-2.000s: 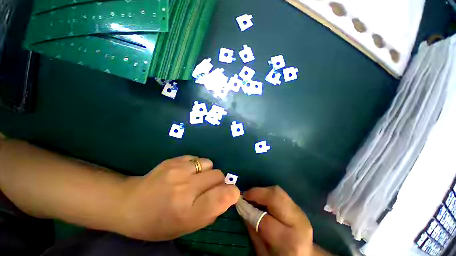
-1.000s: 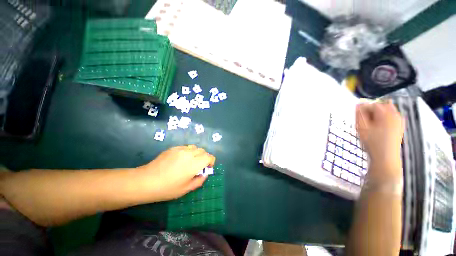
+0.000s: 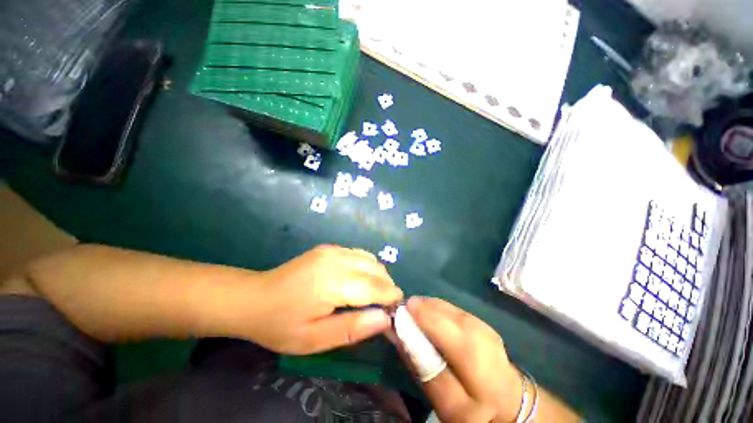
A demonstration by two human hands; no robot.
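My left hand and my right hand meet at their fingertips at the lower middle. A small dark-edged adhesive piece seems to be pinched at my right fingertips, mostly hidden. Whether my left fingers also grip it is unclear. A right-hand finger wears a white wrap. A green board lies below my hands, largely covered. Loose white backing pieces are scattered beyond the hands, one lying singly just above my left fingers. The sticker sheets are stacked at right, with a dark-edged grid on top.
A stack of green panels stands at upper left, beside a black phone and clear bags. A white perforated board lies at the top. A crumpled bag, black roll and grey striped pile are at right.
My right hand has come back from the sticker sheets to my left fingertips. Another white piece now lies loose near my left hand. The view has shifted.
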